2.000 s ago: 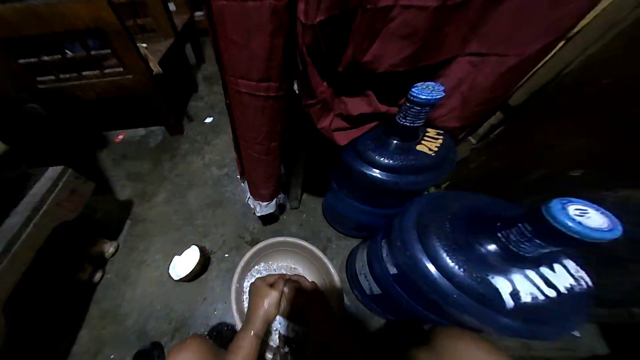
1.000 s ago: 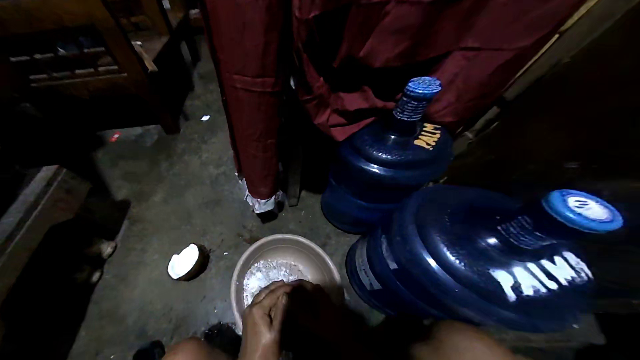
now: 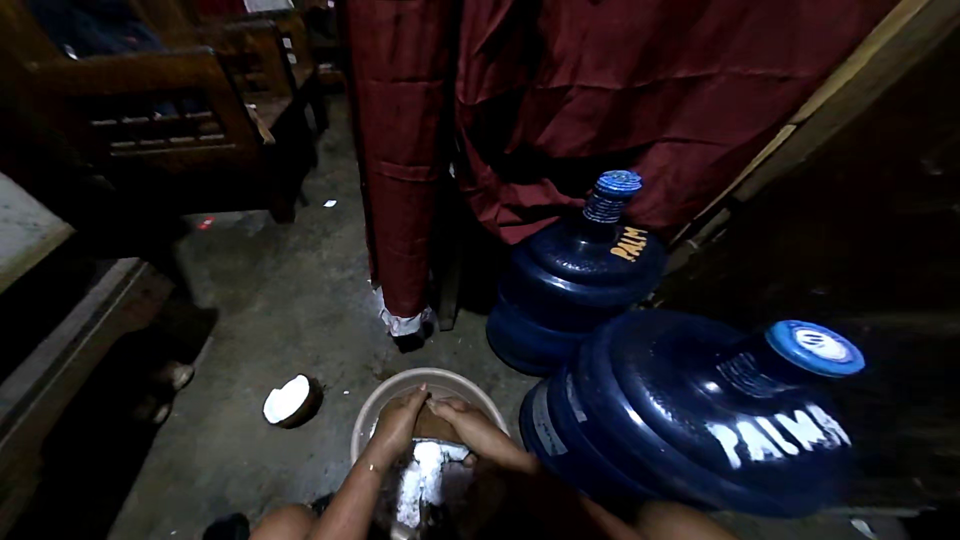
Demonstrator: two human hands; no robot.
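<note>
A light brown basin point(image 3: 366, 409) stands on the concrete floor. Over it, my left hand point(image 3: 399, 426) and my right hand point(image 3: 472, 427) curve around the two sides of a brown rounded piece point(image 3: 441, 426), apparently a coconut half shell. Its inner side is hidden. Just below the hands is a brightly lit white surface point(image 3: 429, 469), perhaps part of a coconut grater; its shape is unclear. Another coconut half point(image 3: 287, 401), white flesh facing up, lies on the floor left of the basin.
Two large blue water jugs point(image 3: 577, 292) point(image 3: 675, 405) stand to the right of the basin, close together. Behind them hangs a dark red curtain point(image 3: 405, 180). Wooden furniture point(image 3: 165, 142) is at the upper left. A foot point(image 3: 176, 375) shows in shadow at left.
My hands were close together over the basin; now they are farther apart around the brown piece. The white shreds seen in the basin earlier are mostly hidden.
</note>
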